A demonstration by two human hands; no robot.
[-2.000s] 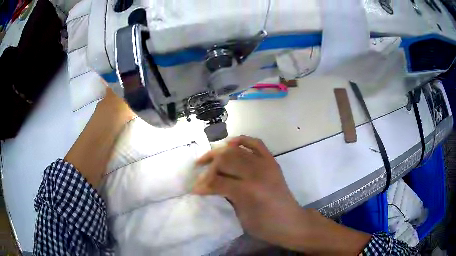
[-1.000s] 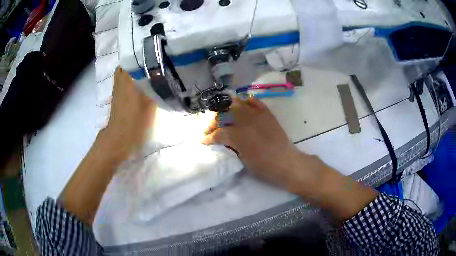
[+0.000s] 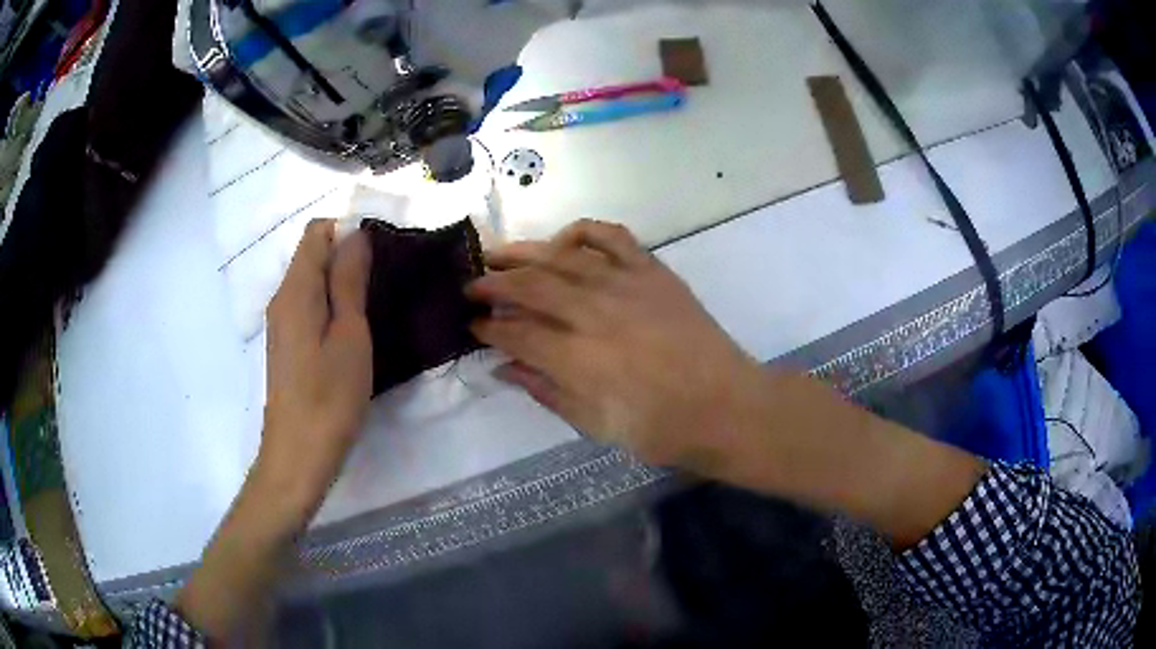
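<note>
A dark brown fabric piece (image 3: 421, 302) lies between my hands, just in front of the sewing machine's needle area (image 3: 444, 150). My left hand (image 3: 317, 336) holds its left edge, with the thumb along it. My right hand (image 3: 596, 330) holds its right edge with bent fingers. White quilted panel (image 3: 260, 190) lies behind and left of the brown piece, under the machine head. Some white fabric with loose thread shows below the brown piece. The needle tip is lost in the lamp's glare.
Pink and blue thread snips (image 3: 609, 102) lie right of the needle. Brown strips (image 3: 846, 137) and a black cord (image 3: 925, 165) are further right. A measuring tape (image 3: 494, 501) runs along the front edge. A blue bin (image 3: 1014, 412) holds white pieces. Dark fabric (image 3: 121, 140) is at upper left.
The dark brown piece now shows between my hands, where white fabric was. My left hand has come from beside the machine head to the front. My right hand has moved back from the needle.
</note>
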